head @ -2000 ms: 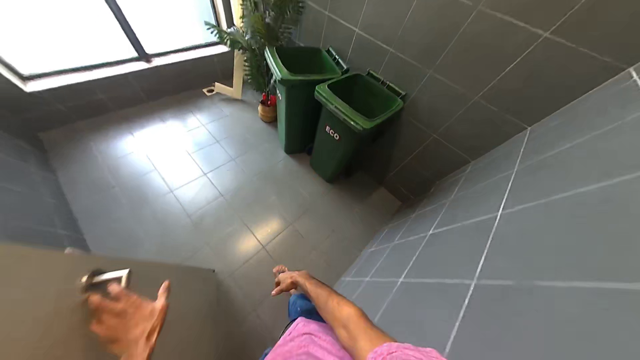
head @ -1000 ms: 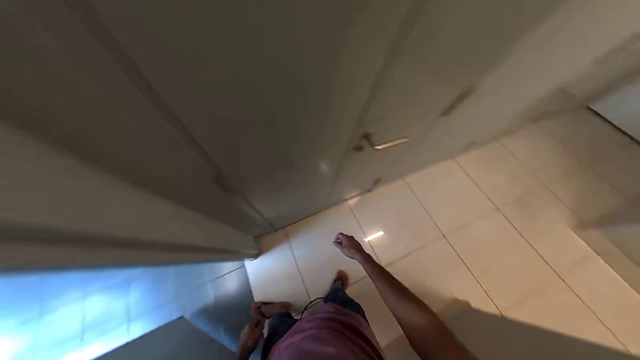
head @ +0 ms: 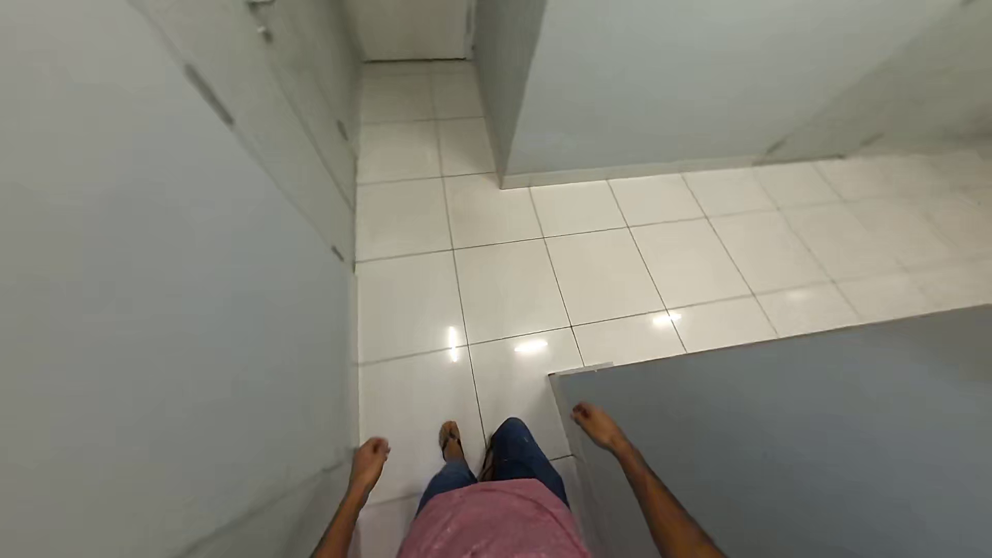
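My left hand hangs at my left side, fingers curled, near the grey wall, holding nothing that shows. On the other side my right hand is loosely curled and looks empty, close to the end of a grey wall. Between them are my pink shirt and blue jeans. One foot in a flip-flop shows on the pale tiled floor. Neither hand plainly touches anything.
A corridor of glossy tiles runs ahead to a pale door and branches right. A grey wall corner stands at the junction. Along the left are a door and a metal handle at the top. A low-looking grey wall fills the lower right.
Two seconds ago my left hand was at a door handle in a grey-tiled room with green bins. Now both hands are at my sides in a pale-tiled corridor; the view has turned greatly.
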